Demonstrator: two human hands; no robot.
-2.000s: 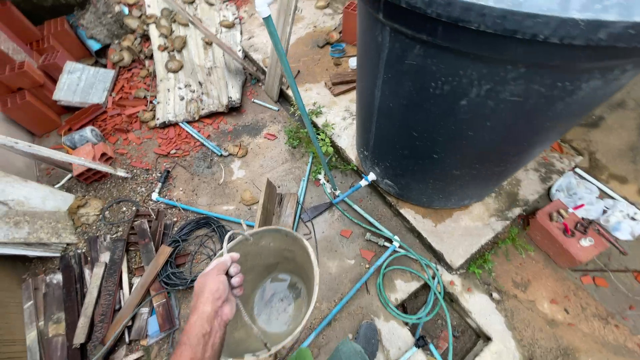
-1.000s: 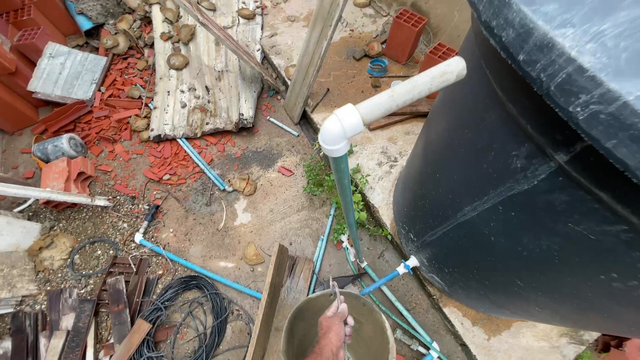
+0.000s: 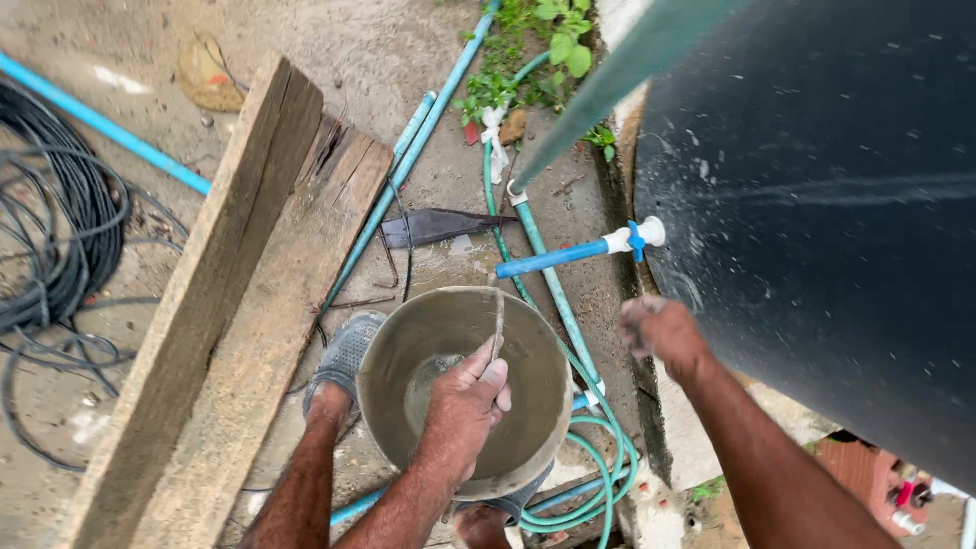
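Observation:
My left hand (image 3: 465, 412) is closed around the handle of a cement-stained bucket (image 3: 534, 427), which hangs upright between my feet with a little liquid at its bottom. A short blue pipe (image 3: 553, 258) points over the bucket's far rim; it joins a white fitting with a blue valve handle (image 3: 636, 241) on the side of a large black water tank (image 3: 793, 229). Just below the valve and beside the tank is my right hand (image 3: 659, 332), blurred, fingers curled, touching nothing that I can make out. A green hose (image 3: 602, 457) lies coiled to the right of the bucket.
Wooden boards (image 3: 252, 328) lean at the left, beside coiled black cable (image 3: 69, 213). A green upright pipe (image 3: 610, 84) rises close to the camera. A dark flat blade (image 3: 442, 227) lies beyond the bucket. A concrete ledge (image 3: 686, 435) and red hollow brick (image 3: 854, 473) are at the right.
My right hand has come into view beside the tank valve. The bucket in my left hand is now close to the blue outlet pipe. The view has moved nearer and tilted down.

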